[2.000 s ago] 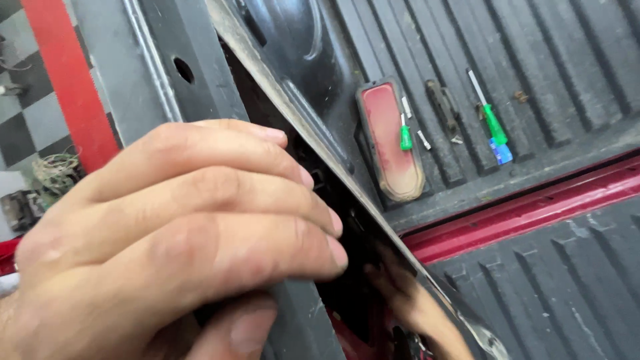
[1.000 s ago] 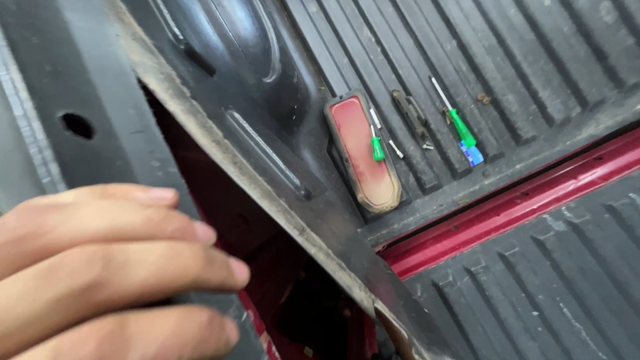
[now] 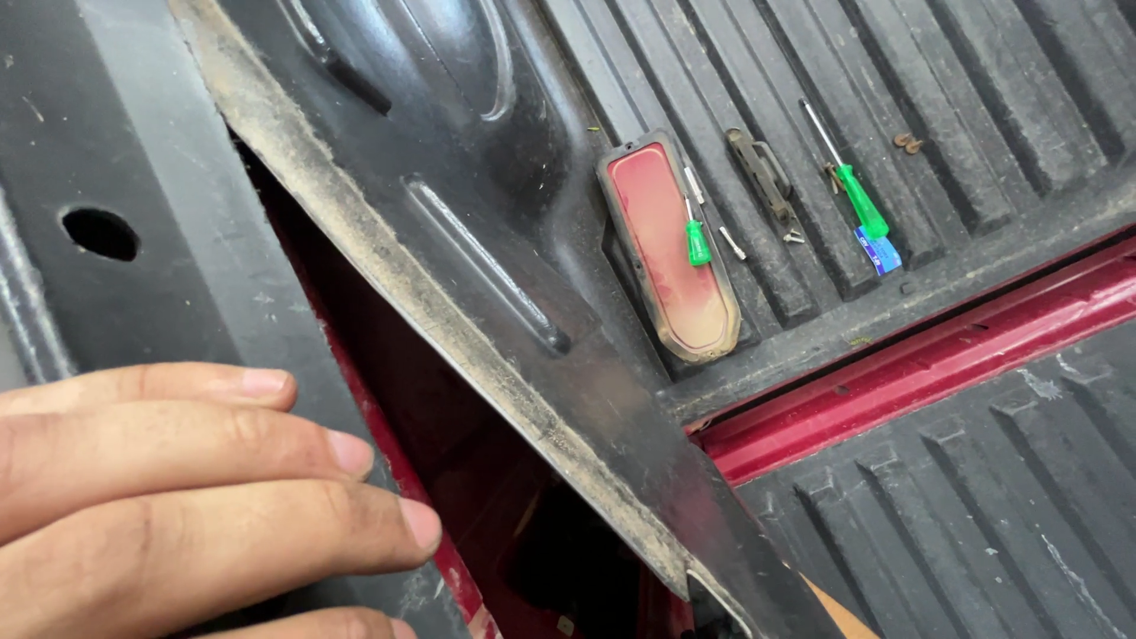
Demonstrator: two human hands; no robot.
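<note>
My left hand point(image 3: 222, 497) lies palm down at the lower left, over the black bed rail cover point(image 3: 169, 266), fingers stretched and slightly apart, holding nothing. Beside its fingertips a dark gap shows between that rail and the dirty lifted edge of the black plastic bedliner side panel point(image 3: 497, 266). Red painted metal point(image 3: 390, 444) lines the gap. A skin-toned sliver point(image 3: 834, 608) at the bottom edge, right of the panel, may be part of my right hand or arm; its grip is hidden. Both hands are away from the tools on the bed.
On the ribbed bedliner point(image 3: 958, 106) lie a red lens-like part point(image 3: 661, 235) with a small green screwdriver point(image 3: 698, 240) on it, a dark handle-like part point(image 3: 761, 173), a larger green screwdriver point(image 3: 859, 200), a blue label point(image 3: 879, 251) and small fasteners point(image 3: 907, 143). A red metal strip point(image 3: 932, 355) borders the tailgate liner.
My left hand has moved left and down, off the edge of the side panel. The gap between rail and panel shows wider than two seconds ago. The view has shifted.
</note>
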